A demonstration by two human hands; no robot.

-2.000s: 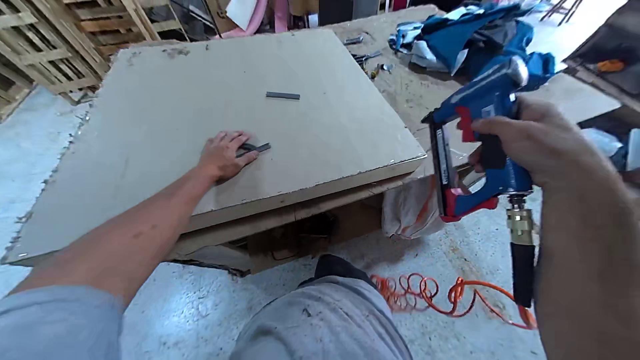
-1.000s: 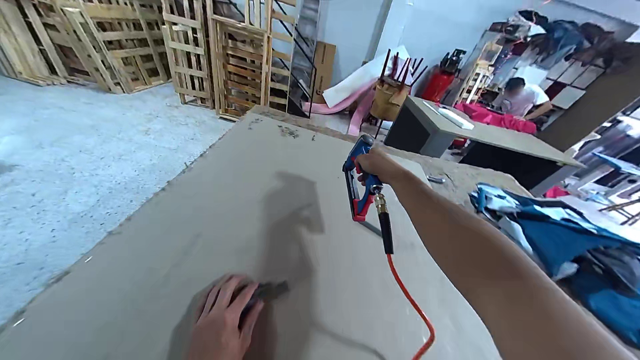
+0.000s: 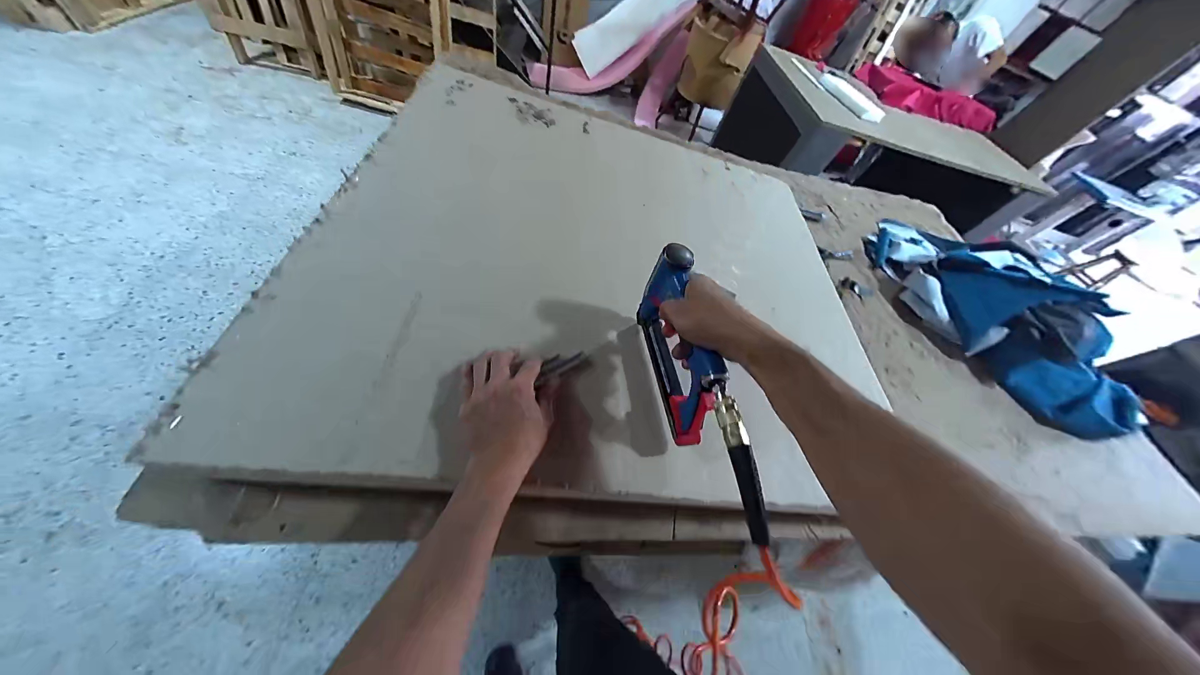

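Observation:
My right hand (image 3: pixel 705 323) grips a blue and red pneumatic staple gun (image 3: pixel 689 361) by its handle, over the right part of a large beige board (image 3: pixel 450 253). A brass fitting and black sleeve join the gun to an orange coiled air hose (image 3: pixel 722 609), which hangs past the board's near edge. My left hand (image 3: pixel 504 403) rests on the board left of the gun, its fingers around dark strips of staples (image 3: pixel 561 366) whose ends stick out to the right. Its palm hides the rest of them.
Blue fabric (image 3: pixel 1022 319) lies heaped on the worktable (image 3: pixel 909 394) at right, with small metal tools (image 3: pixel 853 287) beside the board. Wooden pallets (image 3: pixel 375 42) stand at the far left. Behind are a second table (image 3: pixel 900 122) and a person (image 3: pixel 947 56) near red cloth.
The staple gun has come from off the board's right side to over the board. The left hand stays on the board with staple strips. The view has swung considerably.

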